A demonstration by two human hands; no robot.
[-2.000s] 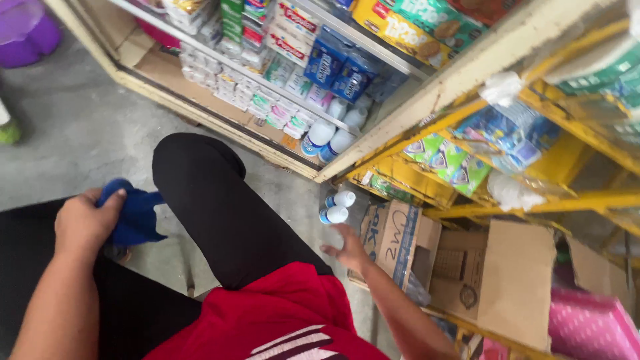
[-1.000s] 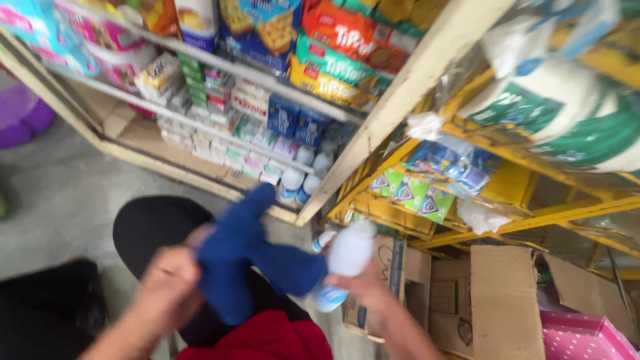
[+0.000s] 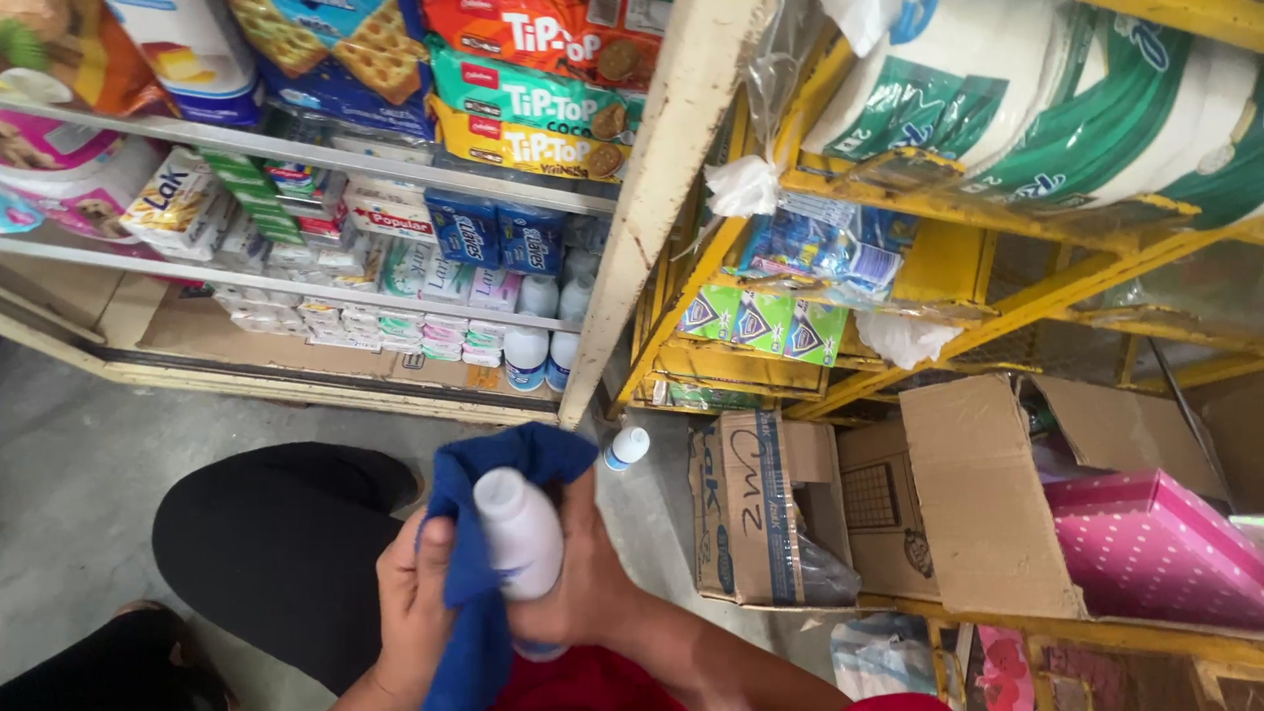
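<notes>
My right hand (image 3: 573, 583) grips a white plastic bottle (image 3: 523, 538) low on its body, its capped end tilted up and away from me. A blue cloth (image 3: 469, 533) is in my left hand (image 3: 413, 583), draped behind and along the left side of the bottle. The cloth touches the bottle and reaches across to my right fingers, which it partly hides. Another white bottle with a blue label (image 3: 626, 448) stands on the floor beyond my right hand, near the shelf corner.
Ahead, a cabinet (image 3: 296, 390) holds soap packs, biscuit packs and several white bottles (image 3: 525, 355). To the right are a yellow metal rack (image 3: 889, 370), an open cardboard box (image 3: 726, 513), and a larger box (image 3: 978, 504) with a pink dotted box (image 3: 1155, 543). My knee (image 3: 267, 553) is at left.
Two seconds ago my right hand was reaching by two bottles on the floor; one bottle is now in it, and one stands there. My left hand has brought the blue cloth against the held bottle.
</notes>
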